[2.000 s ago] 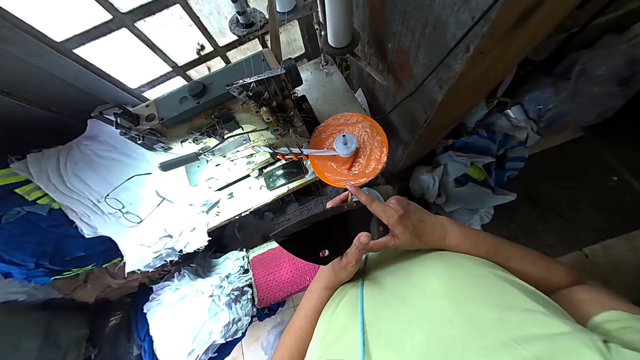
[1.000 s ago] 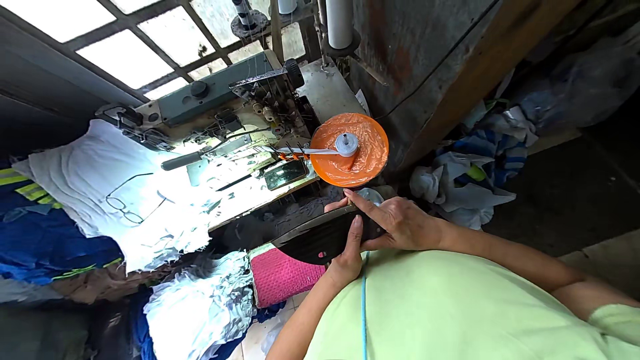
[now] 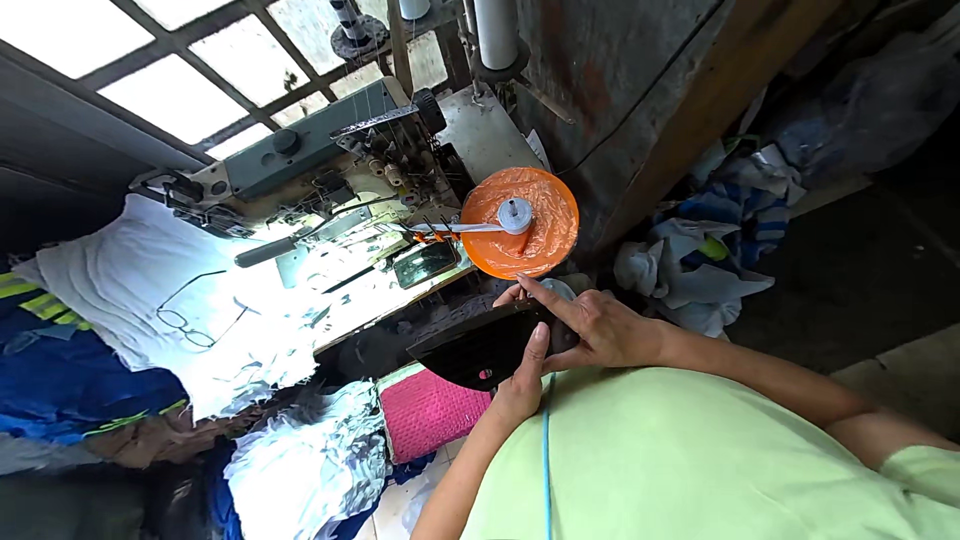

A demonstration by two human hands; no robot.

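Observation:
A dark, flat object with a curved lower edge (image 3: 469, 349) is held between my two hands; what it is cannot be told. My left hand (image 3: 521, 386) grips its near right side, thumb on its face. My right hand (image 3: 607, 326) holds the right end, index finger stretched along the top edge towards an orange disc (image 3: 555, 202). That disc carries a white hub (image 3: 514, 216), from which a white tape (image 3: 450, 227) runs to the sewing machine (image 3: 307, 142). A small dark glossy rectangular thing (image 3: 425, 264) lies on the machine table, left of the disc.
Eyeglasses (image 3: 199, 337) rest on white fabric (image 3: 127, 262) at the left. Below the table are a pink textured cushion (image 3: 431, 412) and a heap of white cloth (image 3: 307, 457). Thread cones (image 3: 496, 37) stand behind. Scraps of cloth and plastic (image 3: 705, 277) lie at right, beside a wooden post (image 3: 705, 105).
My left thumb has shifted a little up the face of the dark object. My right hand has hardly moved, and both hands still hold the object.

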